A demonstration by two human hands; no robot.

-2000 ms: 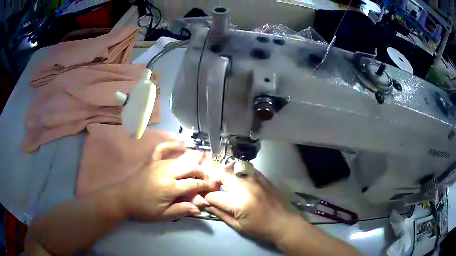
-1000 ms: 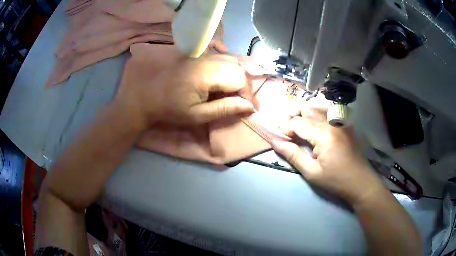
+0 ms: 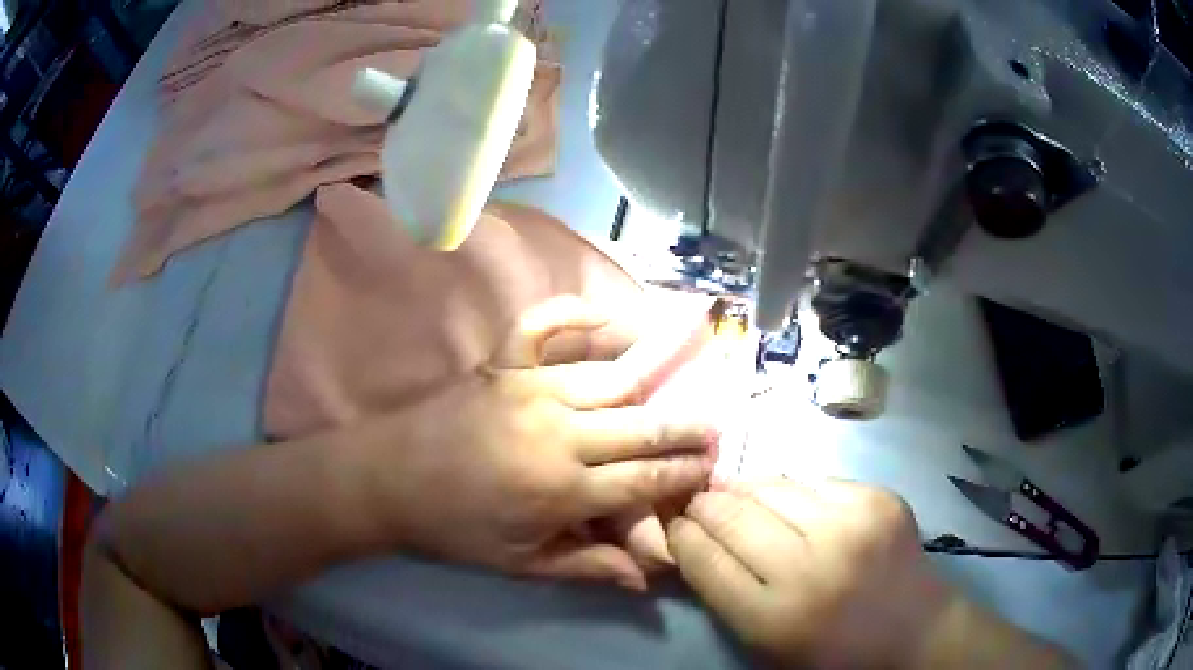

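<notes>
A peach fabric piece point(image 3: 393, 308) lies on the white table and runs under the presser foot area, which is washed out by bright light. My left hand point(image 3: 563, 458) lies on this fabric, fingers pointing right, and holds its near edge. My right hand point(image 3: 811, 563) is just right of it, fingers curled and pinching the fabric's edge in front of the needle. The fingertips of both hands nearly meet. The sewing machine head point(image 3: 680, 118) stands above and beyond the hands. The needle point itself is lost in glare.
A cream lamp head point(image 3: 458, 138) hangs left of the machine. Stacked peach pieces point(image 3: 262, 144) lie at the table's far left. Red-handled thread snips point(image 3: 1053, 524) and a dark flat rectangle point(image 3: 1043, 367) lie on the right. A crumpled white scrap point(image 3: 1164, 615) is at the right edge.
The fabric, folded back between my hands a second ago, now lies flatter. My left hand has moved down and right, beside my right hand. The camera view has also shifted.
</notes>
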